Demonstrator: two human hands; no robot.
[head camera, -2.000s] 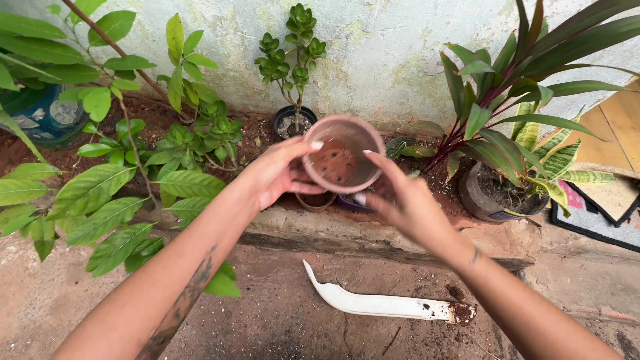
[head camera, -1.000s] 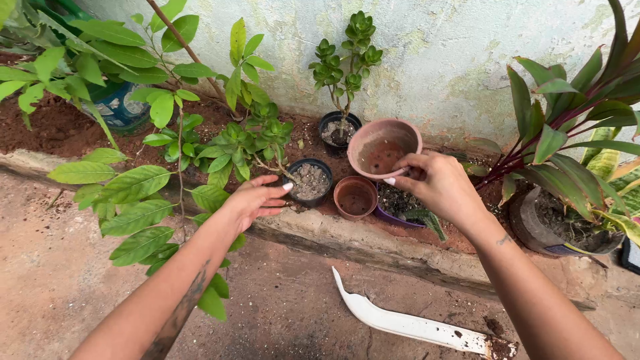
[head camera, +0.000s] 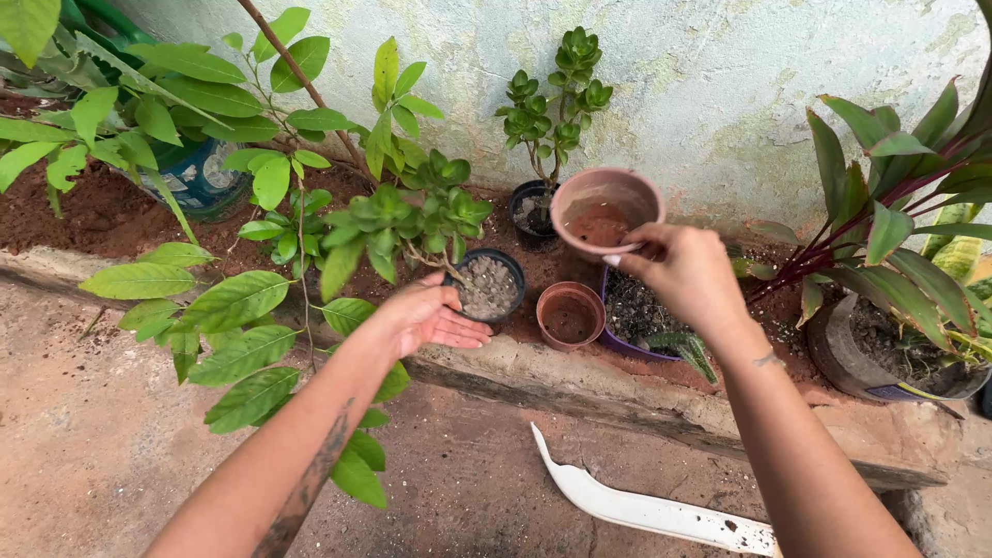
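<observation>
My right hand pinches the rim of an empty pinkish plastic pot, tilted above the bed. My left hand is at the lower left side of a small black pot, thumb by its rim and fingers spread beneath; whether it bears the weight I cannot tell. This pot holds pale gravelly soil and a leafy succulent leaning left. Between my hands stands a small empty brown plastic pot. Right of it, a purple planter with dark soil and a spiny cactus is partly hidden by my right hand.
Behind, another succulent in a black pot stands by the painted wall. A leafy branch hangs at left. A large pot with a red-stemmed plant stands right. Below the concrete edging lies a white curved piece.
Two seconds ago both hands were at the pinkish pot; my left hand let go and moved left to the black pot. My right hand still holds the pinkish pot. The view has shifted left.
</observation>
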